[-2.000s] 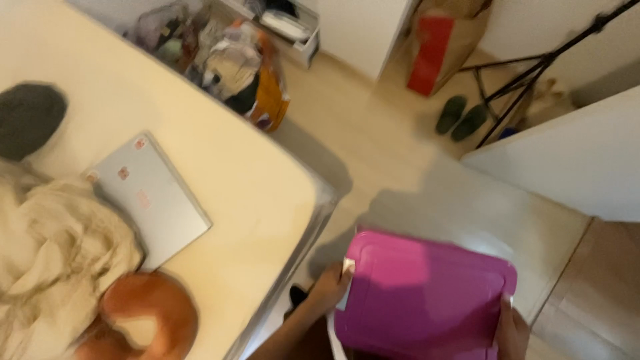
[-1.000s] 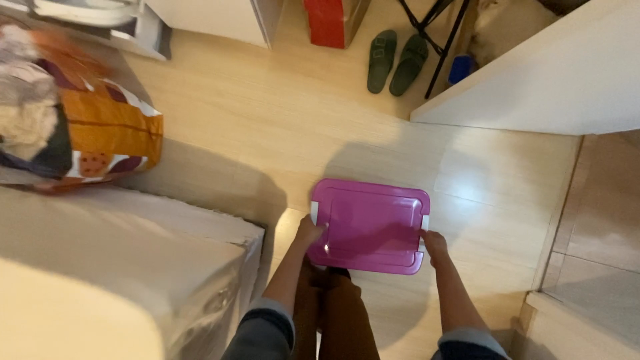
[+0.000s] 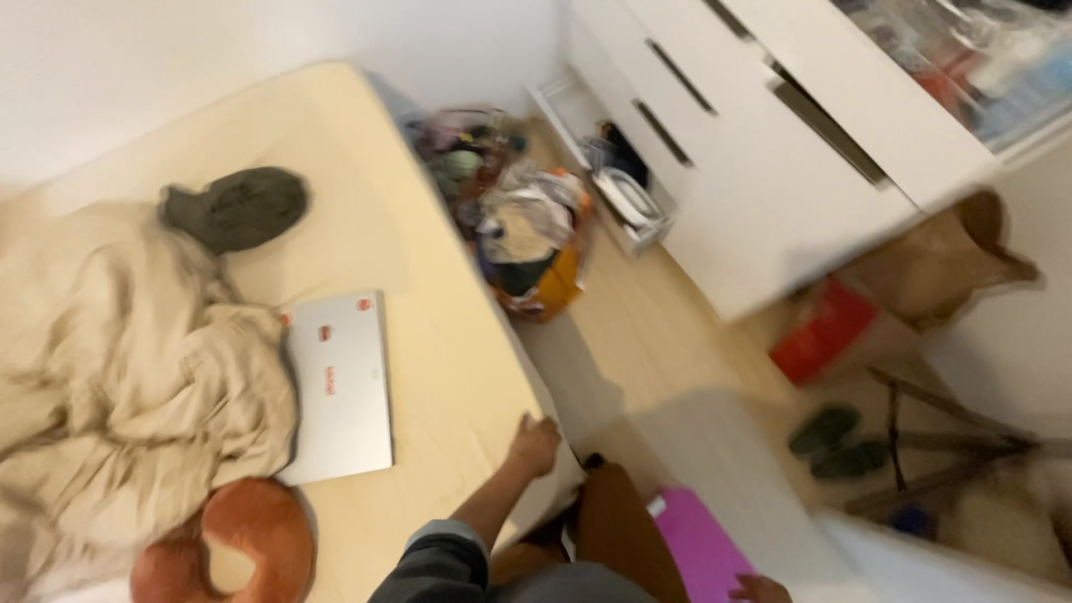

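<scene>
My left hand [image 3: 534, 445] is over the near corner of the bed [image 3: 444, 335], its fingers partly curled and nothing seen in them; whether it touches the sheet is unclear. My right hand [image 3: 760, 589], cut off by the bottom edge, is at the magenta lid of a storage box [image 3: 699, 540], beside my leg; its grip is not clear. On the bed a silver laptop [image 3: 356, 419] lies closed, with small red stickers. A beige blanket [image 3: 151, 377] partly borders it, and an orange-brown neck pillow [image 3: 285, 536] lies below. Farther up is a dark green cloth item [image 3: 243, 208].
Beyond the bed stand a full patterned bag [image 3: 557, 280] and a white dresser [image 3: 754, 151] with a low drawer [image 3: 628, 197] pulled out. Green slippers [image 3: 837, 444], a paper bag with a red panel [image 3: 825, 331] and black stand legs [image 3: 946, 444] are at the right.
My left hand has left the magenta lid and moved over the bed's corner. The lid now shows only partly, at the bottom beside my leg. The view has swung left toward the bed.
</scene>
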